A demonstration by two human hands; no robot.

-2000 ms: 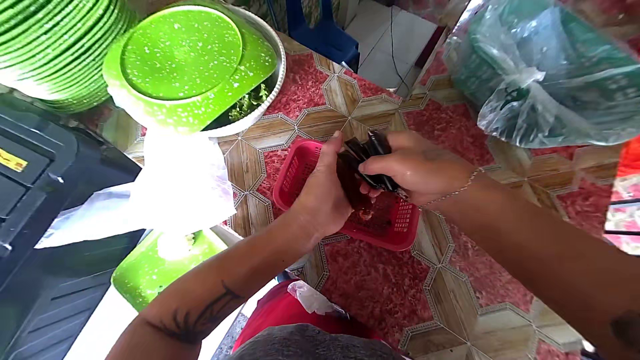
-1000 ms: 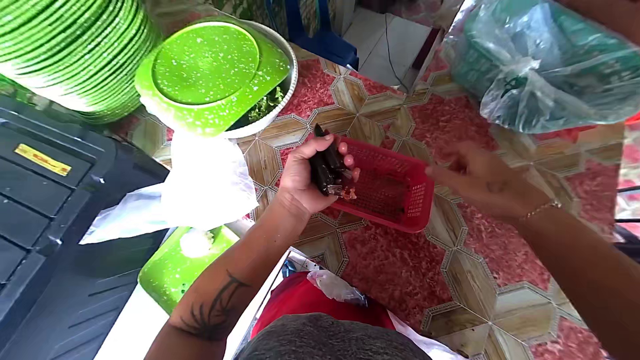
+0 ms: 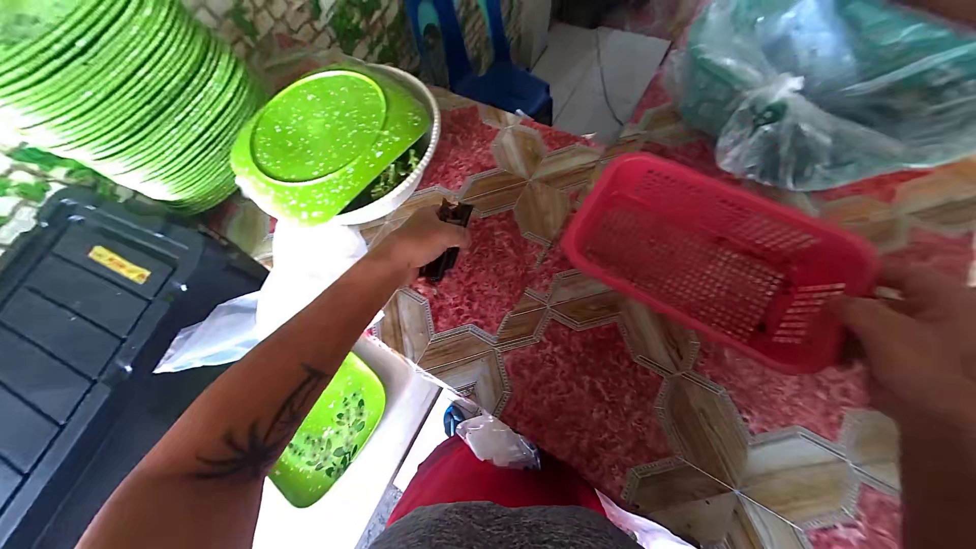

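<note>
My left hand (image 3: 423, 240) is closed around a small bundle of dark pieces (image 3: 450, 240), whose exact kind I cannot tell. It is above the tile-patterned surface, just right of a white bowl. At the right, my right hand (image 3: 896, 328) grips the near right end of a red perforated plastic basket (image 3: 686, 244). The basket is tilted and shows only small dark bits inside. A green speckled plate (image 3: 320, 137) lies upside down over the white bowl (image 3: 427, 99), with leafy greens (image 3: 393, 175) showing at its edge.
Stacked green plates (image 3: 145, 91) stand at the upper left above a black lidded storage box (image 3: 99, 305). White plastic (image 3: 305, 274) lies beside the bowl. A green plate (image 3: 335, 427) is at lower left. Clear plastic wraps a green container (image 3: 823, 91) at upper right, and a blue chair (image 3: 503, 84) stands behind.
My right hand, free one second ago, has taken hold of the basket, which is now farther right. My left hand has moved away from the basket, still holding the dark pieces.
</note>
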